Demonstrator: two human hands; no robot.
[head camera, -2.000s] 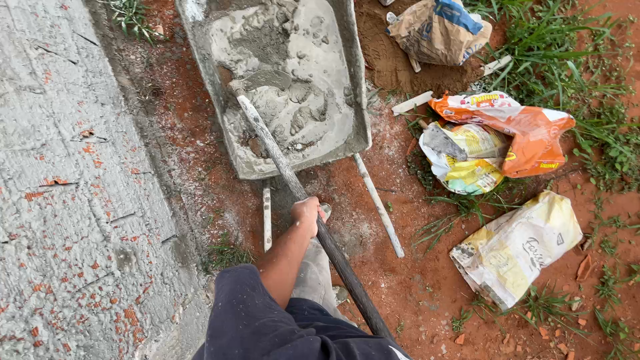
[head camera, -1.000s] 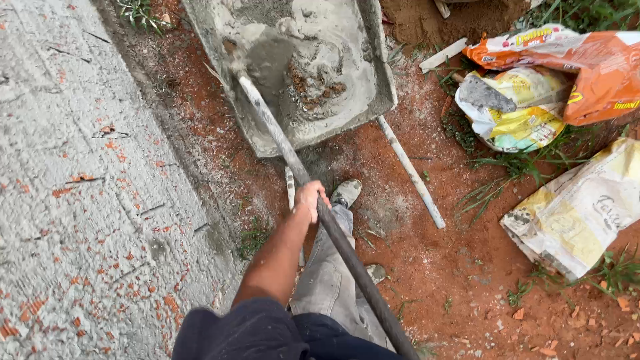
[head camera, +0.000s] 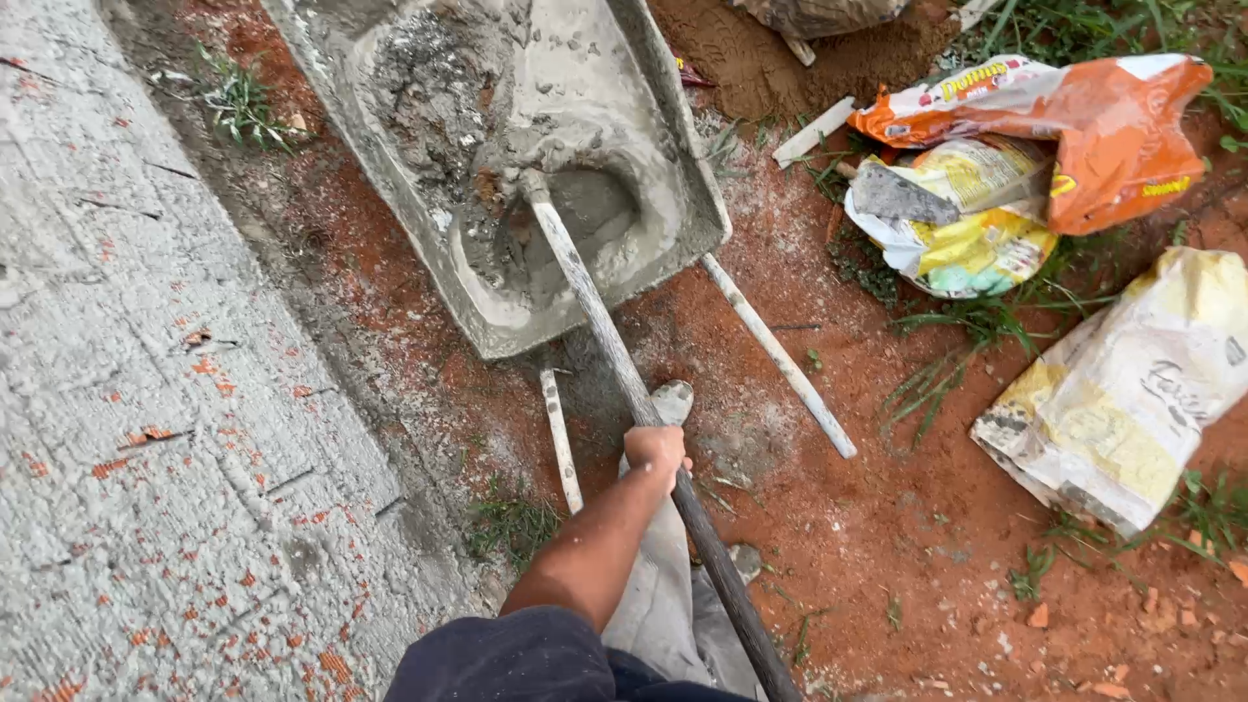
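My left hand (head camera: 657, 454) is closed around the long wooden handle (head camera: 606, 336) of a mixing tool, probably a hoe. The handle slants from the lower right up into a mortar-caked metal wheelbarrow tray (head camera: 507, 343). Its socket end (head camera: 534, 183) sits in wet grey mortar (head camera: 600, 210), in a rounded hollow near the tray's near end; the blade is mostly hidden. Rougher, lumpy mix (head camera: 429, 107) lies to the left of it. My right hand is out of view; the handle's lower end runs off the bottom edge.
Two wheelbarrow handles (head camera: 780, 356) (head camera: 558, 429) point toward my feet. A rough mortar-coated surface (head camera: 195, 419) lies left. On the right are an orange plastic bag (head camera: 1121, 127), a yellow and white bag (head camera: 1004, 249), a pale sack (head camera: 1111, 400), grass and a sand pile (head camera: 780, 83) on red soil.
The tool's socket end has moved from the tray's left side toward its middle, where a rounded hollow now shows in the mortar. My left hand keeps its hold on the handle.
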